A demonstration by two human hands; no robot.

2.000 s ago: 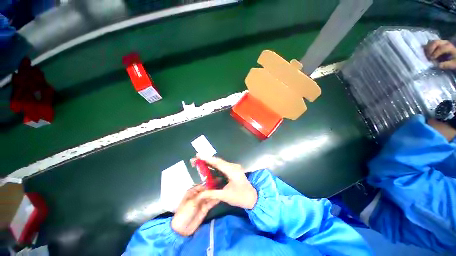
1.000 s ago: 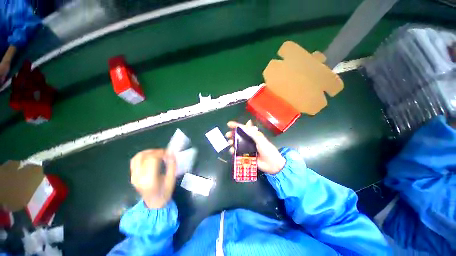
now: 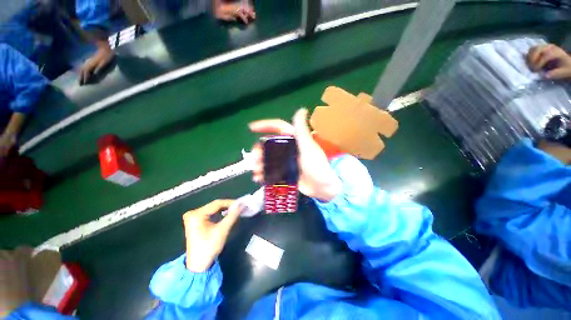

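My right hand [image 3: 313, 164] holds a red keypad phone [image 3: 280, 175], its dark screen and red keys facing up. My left hand [image 3: 208, 232] pinches a small white slip [image 3: 250, 204] just left of the phone's lower end; whether slip and phone touch cannot be told. Another white slip [image 3: 264, 251] lies on the dark green bench [image 3: 325, 250] below the phone. An open gift box [image 3: 329, 147] with a brown lid flap [image 3: 354, 122] stands behind my right hand and sleeve, its red body mostly hidden.
Red boxes [image 3: 118, 160] are on the green belt [image 3: 206, 119] beyond the worn white rail [image 3: 156, 199]. An open red box [image 3: 66, 289] stands at lower left. Clear trays [image 3: 494, 94] are stacked at right, with another person's hand on them. A grey post rises behind the belt. Other workers' hands show across.
The phone has moved up and left in my right hand. My left hand has lowered and now pinches a slip near the phone. The belt box has shifted left. A hand has appeared on the trays.
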